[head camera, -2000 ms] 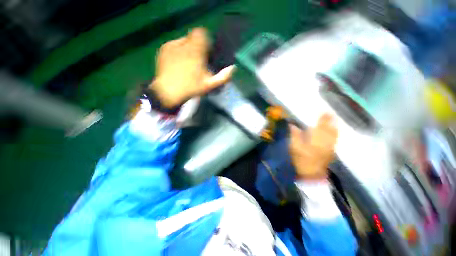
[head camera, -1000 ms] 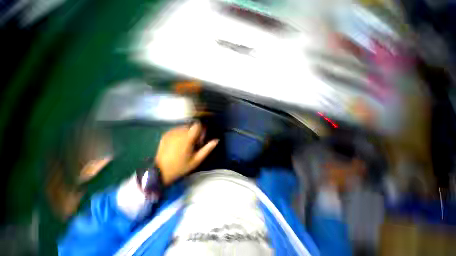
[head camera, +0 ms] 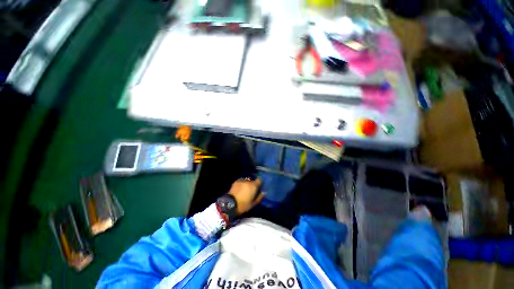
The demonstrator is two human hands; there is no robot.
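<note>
My left hand point(head camera: 247, 195), with a dark watch on the wrist, is over my lap. Its thumb is apart from the fingers and I see nothing in it. My right hand point(head camera: 420, 213) is at the far right over a grey parts tray point(head camera: 369, 248) with dark rectangular pockets. It is small and blurred, mostly behind the sleeve, and its fingers and anything in them cannot be made out. Two small fanned stacks of screens, one point(head camera: 99, 206) and another point(head camera: 70, 240), lie on the green surface at the left.
A grey handheld tester point(head camera: 155, 157) with orange connectors lies on the green surface point(head camera: 152, 197). The white machine table point(head camera: 265, 107) bears a teal-rimmed fixture point(head camera: 222, 14), pliers point(head camera: 308, 59), pink scraps point(head camera: 372, 56) and a red button point(head camera: 367, 127). Cardboard cartons point(head camera: 448, 130) stand at the right.
The view has swung towards the lap and right side, and is sharper. My left hand has moved from over the bench to my lap. My right hand has moved away from the machine to the tray.
</note>
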